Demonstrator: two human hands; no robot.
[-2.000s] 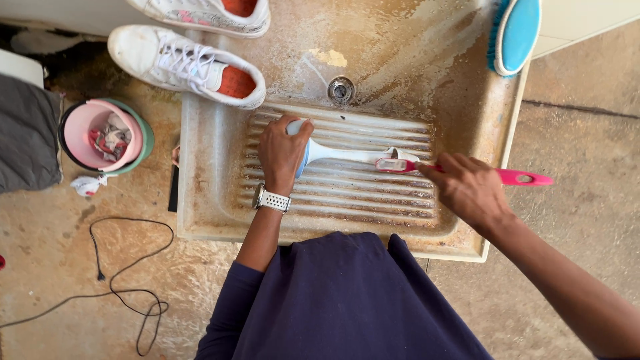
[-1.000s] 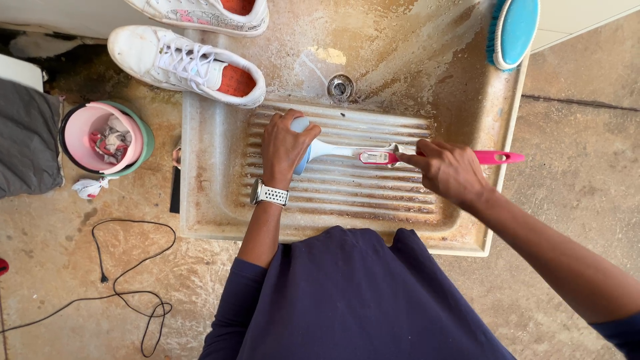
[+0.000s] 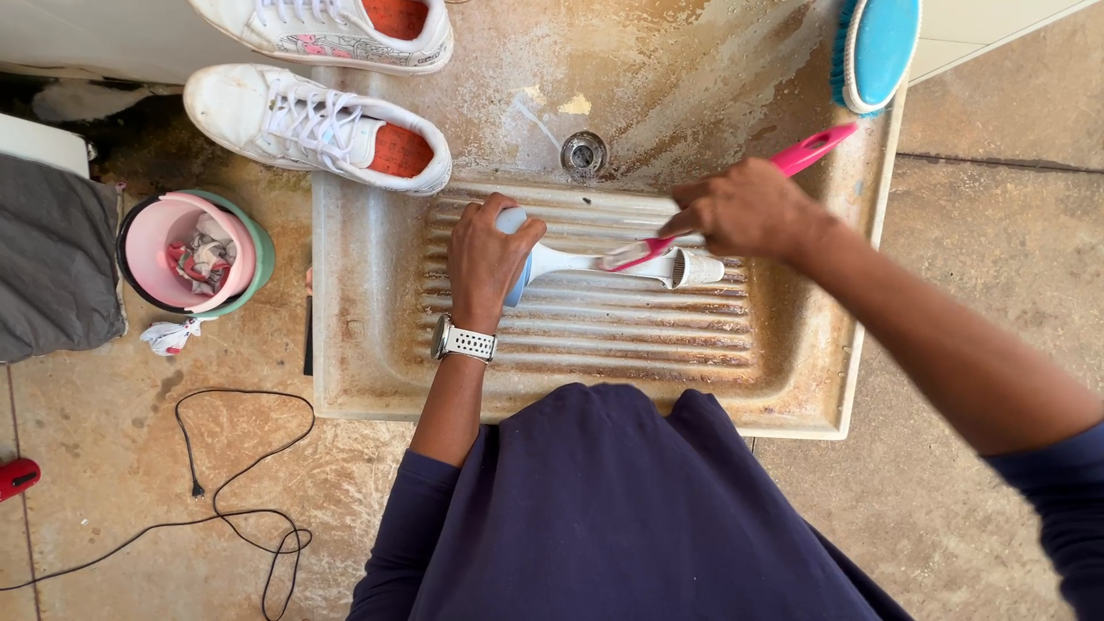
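Observation:
My left hand (image 3: 485,259), with a white watch at the wrist, grips the blue end of a white and blue plastic tool (image 3: 565,260), whose kind I cannot tell. The tool lies across the ribbed washboard (image 3: 586,332) of a stained sink, its white cupped end pointing right. My right hand (image 3: 746,211), slightly blurred, is closed on a pink-handled brush (image 3: 811,148). The brush's pale head rests against or just over the white neck of the tool. The drain (image 3: 584,155) lies beyond the washboard.
Two white sneakers (image 3: 319,129) lie at the sink's upper left. A blue scrubbing brush (image 3: 880,52) sits at the upper right rim. Nested buckets (image 3: 246,250) holding cloths stand on the floor at left, with a black power cord (image 3: 250,511) below them.
The pink brush has tilted, its handle end now pointing up and right, and my right hand has moved up with it. My left hand keeps its hold on the blue end.

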